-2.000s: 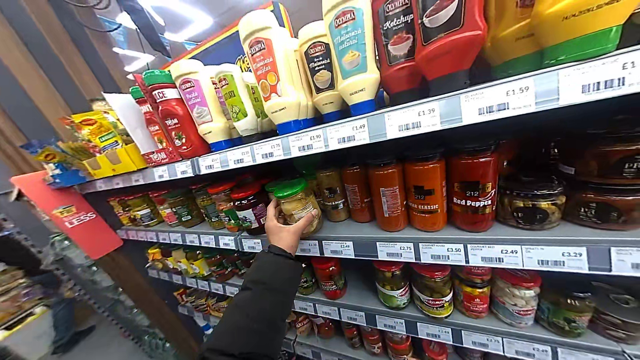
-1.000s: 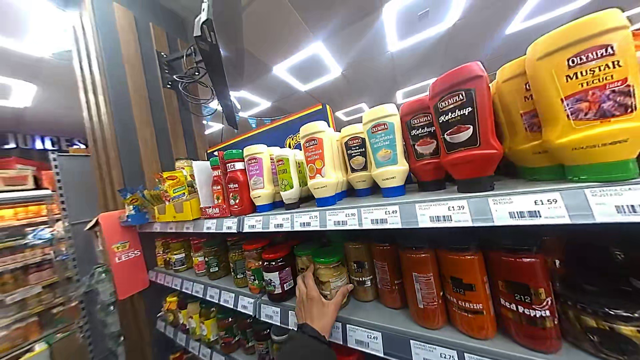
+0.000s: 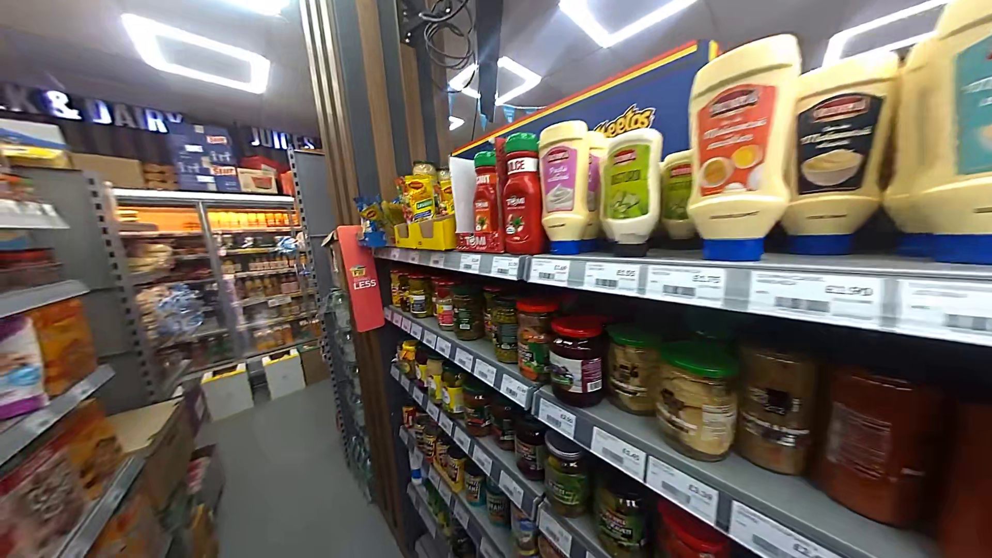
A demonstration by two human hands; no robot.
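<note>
Neither of my hands shows in the head view now. On the second shelf, a glass jar with a green lid and pale contents (image 3: 697,399) stands near the front edge. Left of it are another green-lidded jar (image 3: 632,368) and a dark jar with a red lid (image 3: 577,360). To its right stand a jar of brownish contents (image 3: 775,407) and a larger jar of red-orange sauce (image 3: 880,446). Squeeze bottles of mayonnaise (image 3: 740,147) and red ketchup bottles (image 3: 523,198) line the top shelf.
Shelf edges with price tags (image 3: 686,287) run along the right side. A red hanging sign (image 3: 360,279) marks the shelf end by a slatted pillar (image 3: 380,372). The grey aisle floor (image 3: 283,473) leads to glass-door fridges (image 3: 263,279). Shelves with boxed goods (image 3: 66,349) stand at the left.
My hand was on the green-lidded jar in both earlier frames; it has let go and left the view, and the jar stands on the shelf. The view has swung left.
</note>
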